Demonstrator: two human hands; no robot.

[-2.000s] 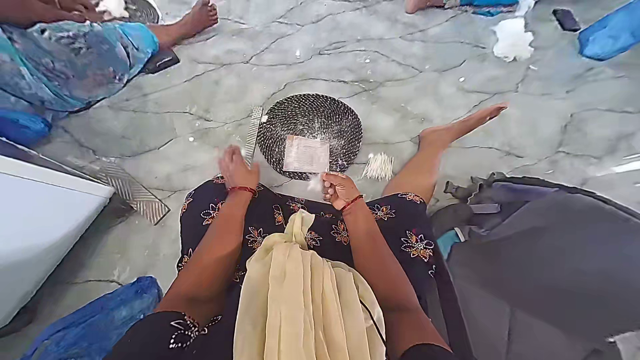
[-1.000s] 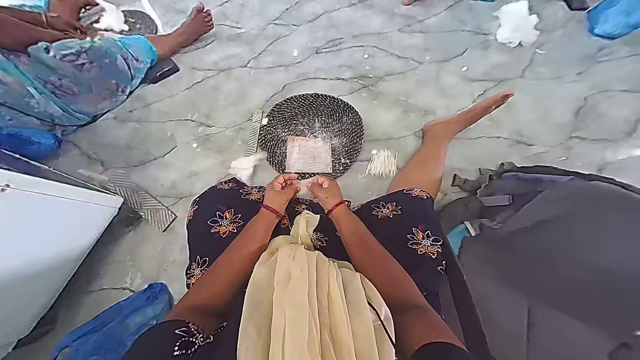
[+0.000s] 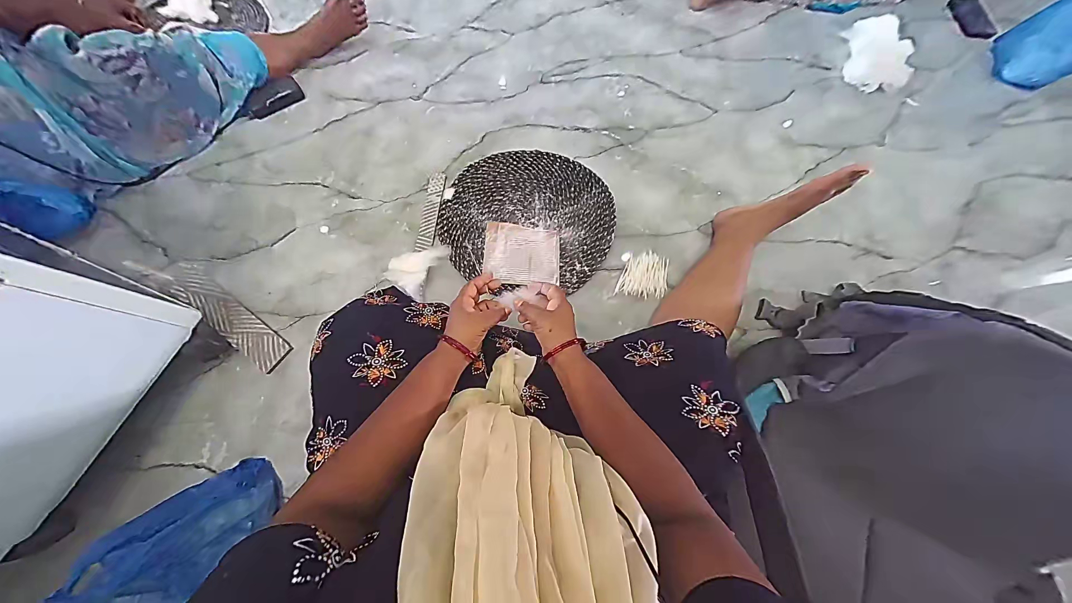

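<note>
Between the fingertips of my left hand [image 3: 475, 311] and my right hand [image 3: 546, 316] is a small tuft of white cotton [image 3: 517, 296], pinched from both sides. Just beyond my fingers a square printed packet [image 3: 521, 253] lies on a round black-and-white woven mat [image 3: 536, 188], which has white specks on it. A larger wad of cotton [image 3: 412, 266] rests left of my left hand, by a patterned strip [image 3: 430, 213]. Right of the mat, a bundle of thin pale sticks [image 3: 642, 275], perhaps cotton wicks, lies on the floor.
Another person's leg in blue patterned cloth [image 3: 126, 100] is at upper left, near a dark flat object [image 3: 274, 96]. A white box-like object [image 3: 75, 360] and blue plastic bag [image 3: 184, 532] stand at left. A grey bag [image 3: 913, 435] lies right; more cotton [image 3: 877, 53] is at upper right.
Two seconds ago my hands were apart, with white fluff at my right hand. They have since come together around it. The wad at left, not visible then, now shows beside my left hand.
</note>
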